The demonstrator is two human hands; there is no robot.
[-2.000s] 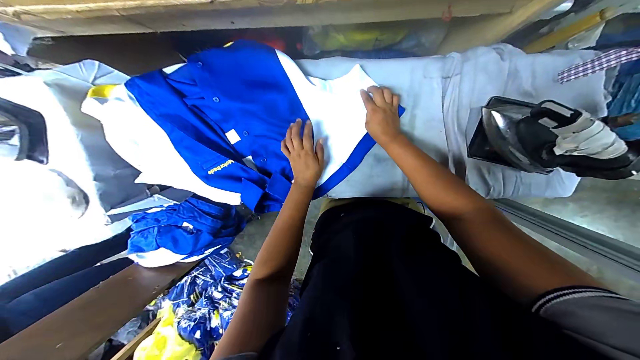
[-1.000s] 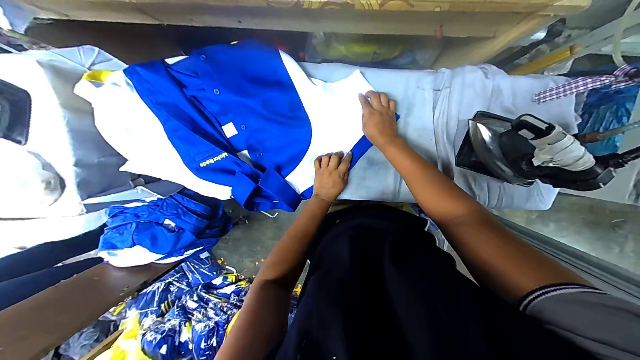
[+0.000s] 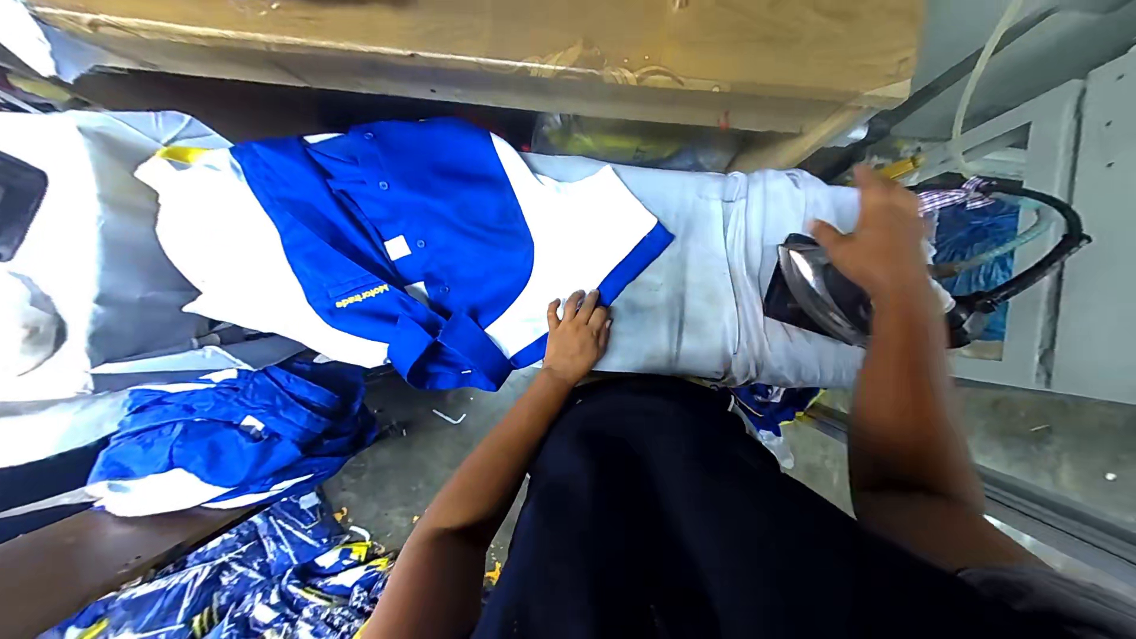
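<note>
A blue and white button-up shirt [image 3: 461, 213] lies spread over a padded ironing board [image 3: 692, 266], one white part with a blue edge band laid flat toward the right. My left hand [image 3: 579, 335] rests with its fingers on that blue band near the board's front edge. My right hand [image 3: 874, 235], slightly blurred, is over the electric iron [image 3: 821, 297] at the board's right side, fingers spread. Its palm side is hidden, and no closed grip on the handle shows. The iron rests on a dark plate.
A wooden shelf [image 3: 497, 44] runs along the far side of the board. More blue and white garments [image 3: 257, 435] hang over a brown bench [image 3: 80, 568] at the lower left, with wrapped blue clothing [image 3: 257, 568] below. A dark cable [image 3: 1056, 200] loops behind the iron.
My right hand has left the shirt's white part and moved right to the iron. My left hand stays on the blue band.
</note>
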